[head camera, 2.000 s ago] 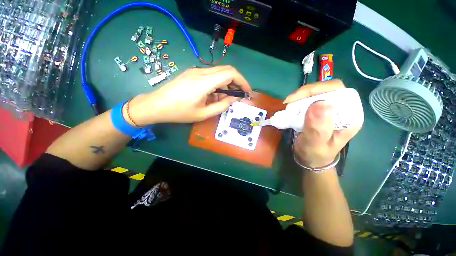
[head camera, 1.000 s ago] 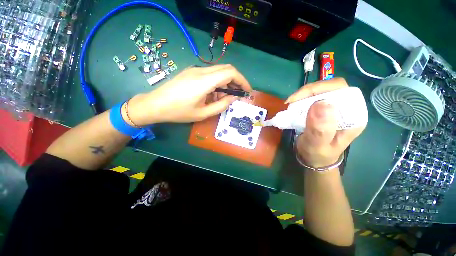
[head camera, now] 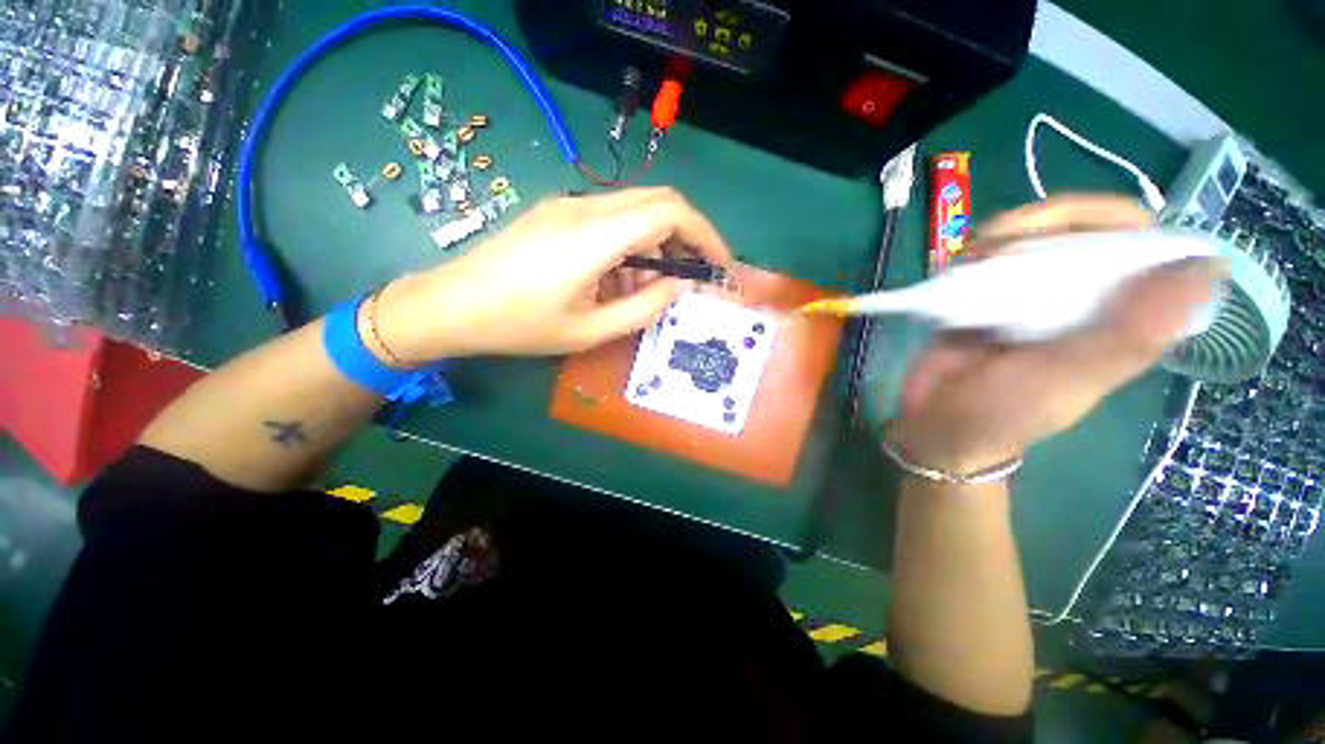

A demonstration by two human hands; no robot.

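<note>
A white square fixture (head camera: 731, 393) with a dark centre and dark dots at its corners lies on an orange-brown mat (head camera: 610, 419). My left hand (head camera: 581, 276) is at the fixture's upper left edge and holds a thin dark tool (head camera: 671, 269), its end near the fixture's top. What its fingertips touch is too small to tell. My right hand (head camera: 1003, 385) is blurred and holds a white squeeze bottle (head camera: 1054, 291). The bottle's yellowish tip (head camera: 824, 307) points left, to the right of the fixture and off it.
Small circuit boards (head camera: 436, 175) lie inside a curved blue cable (head camera: 250, 160). A black box (head camera: 814, 58) with red switch stands behind. A red-orange item (head camera: 947, 204), dark pen-like tool (head camera: 878, 291) and fan (head camera: 1250, 313) are right. Clear trays flank both sides (head camera: 102, 175), (head camera: 1206, 538).
My right hand has drawn the bottle away to the right and tilted it, so its tip has left the fixture's centre. My left hand has stayed in place.
</note>
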